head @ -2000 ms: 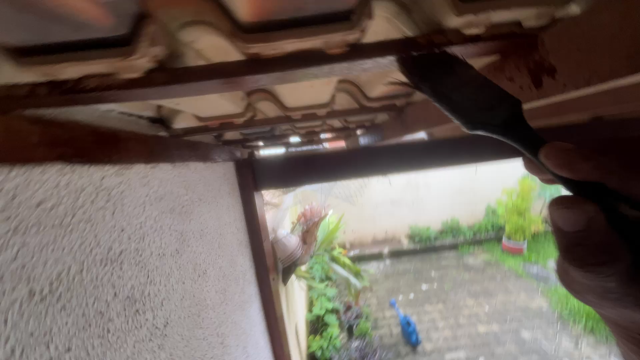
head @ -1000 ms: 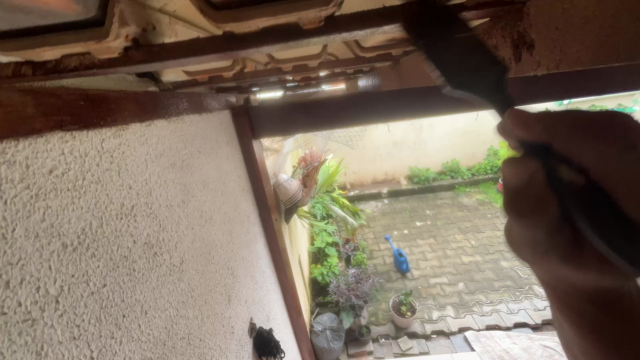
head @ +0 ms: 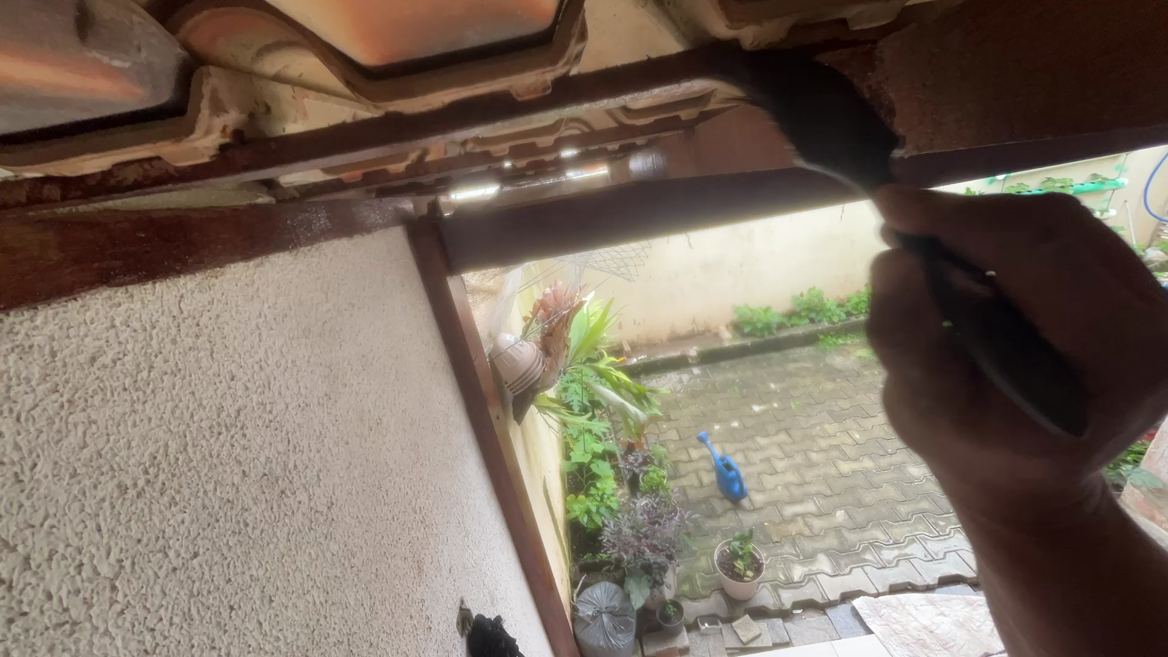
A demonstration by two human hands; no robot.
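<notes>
My right hand [head: 1022, 328] grips the dark handle of a paintbrush [head: 839, 128], at the right of the view. The brush points up and to the left, and its bristles lie against a thin dark wooden batten [head: 511, 109] under the clay roof tiles [head: 438, 27]. Shadow hides the bristle tips, so paint on them cannot be made out. Just right of the brush runs a wide brown wooden beam [head: 1031, 82]. My left hand is out of view.
A rough textured wall [head: 228, 438] fills the left, topped by a brown beam [head: 182, 242]. A dark crossbeam [head: 639, 214] spans the opening. Far below lie a paved yard [head: 803, 429], a blue watering can [head: 727, 474], a potted plant [head: 740, 566] and a tied grey bag [head: 604, 619].
The brush stays up at the roof wood in all frames. My right hand and wrist show more fully than two seconds ago, when only fingers were seen at the edge. The view has shifted.
</notes>
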